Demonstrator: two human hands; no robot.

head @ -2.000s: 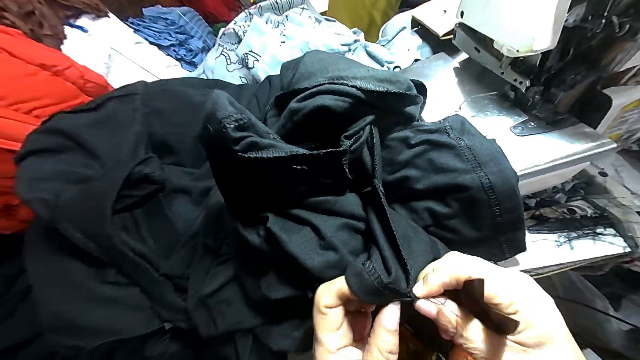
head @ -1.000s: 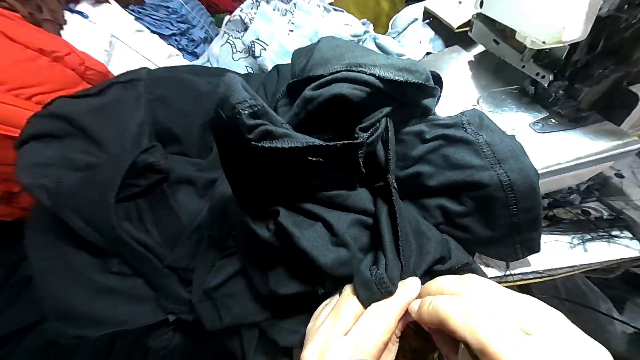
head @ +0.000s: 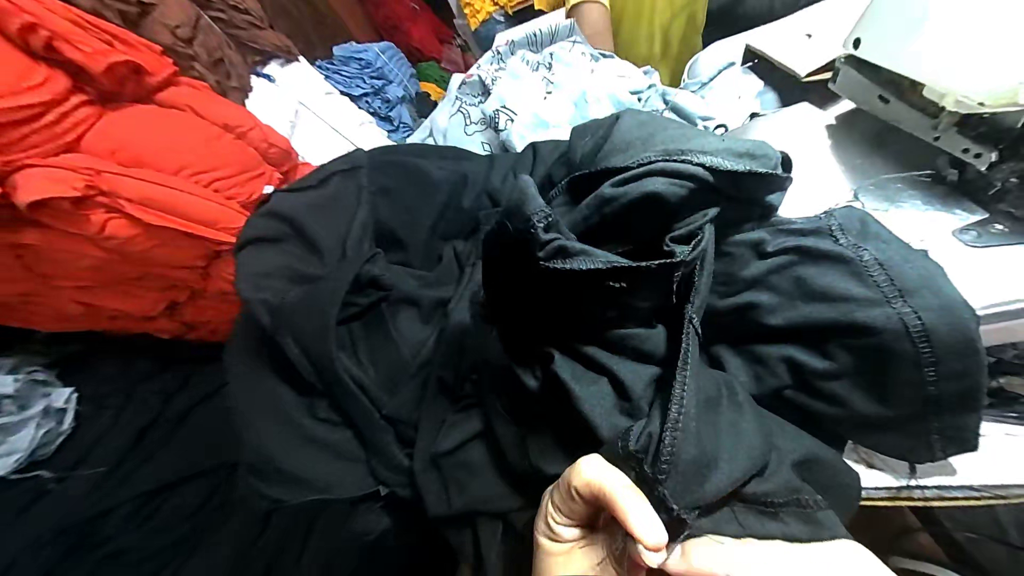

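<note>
A black fabric garment (head: 624,368) with overlocked seams lies bunched across the middle, its seam side partly showing. At the lower edge, my left hand (head: 596,516) pinches the garment's seam end between thumb and finger. My right hand (head: 768,556) meets it there, its fingertips touching the left thumb at the same bit of cloth; most of this hand is cut off by the frame. A hemmed black sleeve or leg end (head: 872,328) spreads to the right over the work surface. Whether anything small sits between the fingertips cannot be seen.
An industrial sewing machine (head: 928,96) stands at upper right on its pale table (head: 808,152). Red fabric (head: 144,192) is heaped at left. Light-blue printed cloth (head: 552,88), white cloth (head: 312,108) and blue cloth (head: 372,84) lie behind. Another person's arm (head: 592,24) shows at the top.
Two seconds ago a dark brown strip showed by my right hand; it is not visible now. My hands have come together on the seam end. The view has shifted left.
</note>
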